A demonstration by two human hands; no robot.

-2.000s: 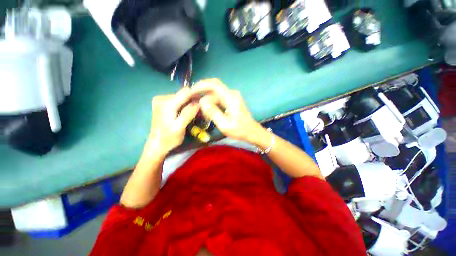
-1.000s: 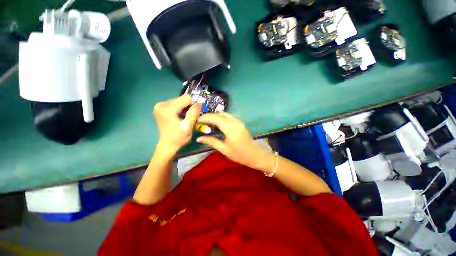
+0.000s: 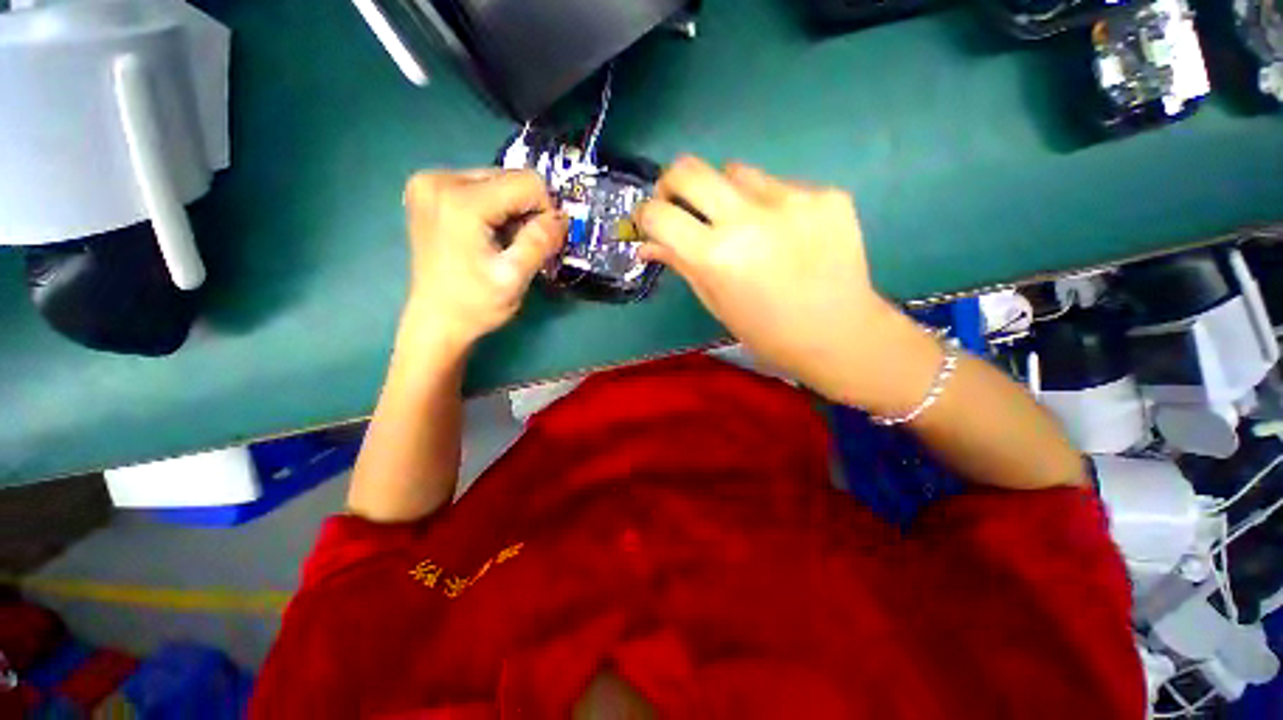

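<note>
The camera front module (image 3: 608,225) lies on the green bench mat with its electronics facing up. Thin wires (image 3: 601,120) run from it up to the black camera head (image 3: 556,42), cut off by the top edge. My left hand (image 3: 486,251) is at the module's left side, its thumb and fingertips pinched together near a small blue part. My right hand (image 3: 760,246) is at the module's right side, fingertips at a small yellow part on it. Whether either hand grips something is hidden by the fingers.
A white camera body (image 3: 99,127) with a black head stands at left. Spare front modules (image 3: 1151,63) lie at the upper right. White-black cameras (image 3: 1147,506) fill a crate at lower right. The bench's front edge (image 3: 282,442) runs just before me.
The view has shifted, and the module is now more exposed between my hands. My right hand has moved to the module's right side. The yellow-ended tool no longer shows below it.
</note>
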